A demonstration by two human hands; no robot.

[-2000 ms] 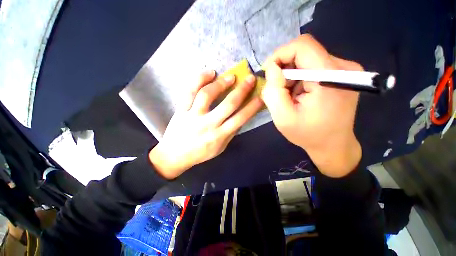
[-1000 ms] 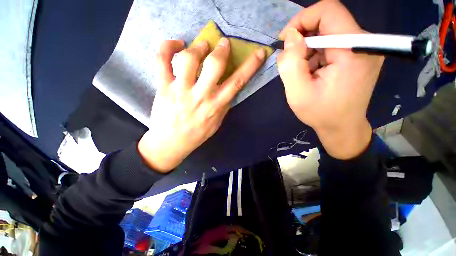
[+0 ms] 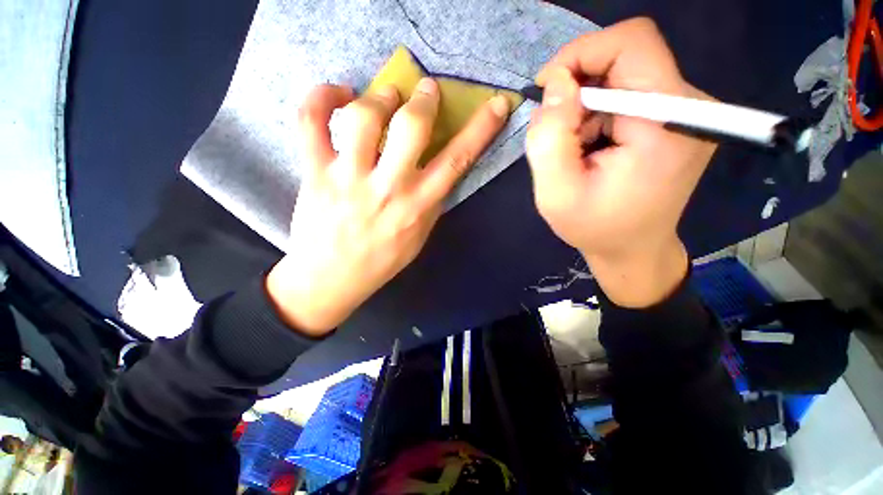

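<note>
My left hand [image 3: 363, 198] lies with spread fingers on a yellow template [image 3: 450, 108], pressing it flat on a speckled grey fabric piece [image 3: 261, 106]. My right hand [image 3: 620, 155] grips a white marking pen [image 3: 678, 108] with a black end. The pen's dark tip touches the template's right corner. A dark line runs along the template's upper edge, and another drawn line shows on the grey fabric above it. Part of the template is hidden under my left fingers.
Navy cloth [image 3: 484, 256] covers the table. A long whitish strip [image 3: 34, 126] lies at left, black fabric [image 3: 208, 242] and a white scrap [image 3: 160, 295] at lower left. Orange-red scissors handles [image 3: 856, 72] and grey scraps [image 3: 825, 97] are at right. Blue bins [image 3: 334, 425] stand below the table edge.
The template and my left hand are further left and up in view than two seconds ago. The pen has moved from the template's upper part to its right corner, and its back end has dipped.
</note>
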